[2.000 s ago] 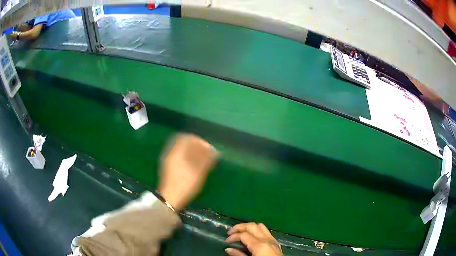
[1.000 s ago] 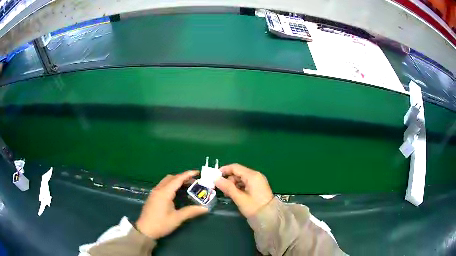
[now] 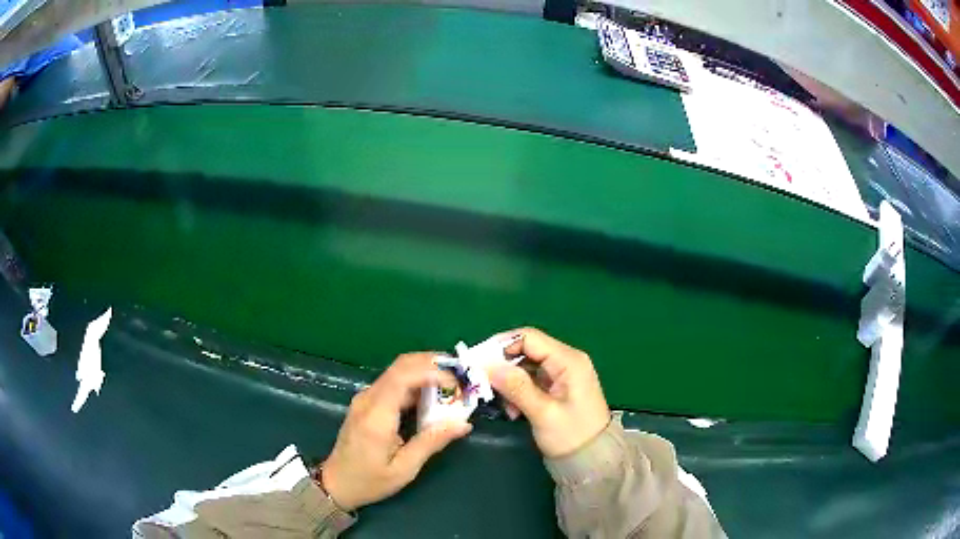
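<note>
My left hand (image 3: 384, 426) holds the white open housing (image 3: 444, 408) of a power adapter at the belt's near edge. Its dark inside shows, with a small coloured part. My right hand (image 3: 556, 392) holds the white pin cover (image 3: 486, 361), tilted beside the housing's open end, its pins towards the right fingers. Dark and reddish wires show between cover and housing. The fingers partly hide both pieces.
An open white adapter (image 3: 39, 335) and a crumpled white scrap (image 3: 91, 361) lie on the near ledge (image 3: 211, 421) at left. White adapters (image 3: 880, 300) rest against a white strip (image 3: 876, 405) on the belt's right. A calculator (image 3: 644, 58) and paper (image 3: 774, 142) lie on the far shelf.
Two seconds ago an open adapter lay on the belt; one second ago both hands held one. Now the pin cover is tilted to the right, its pins no longer upright.
</note>
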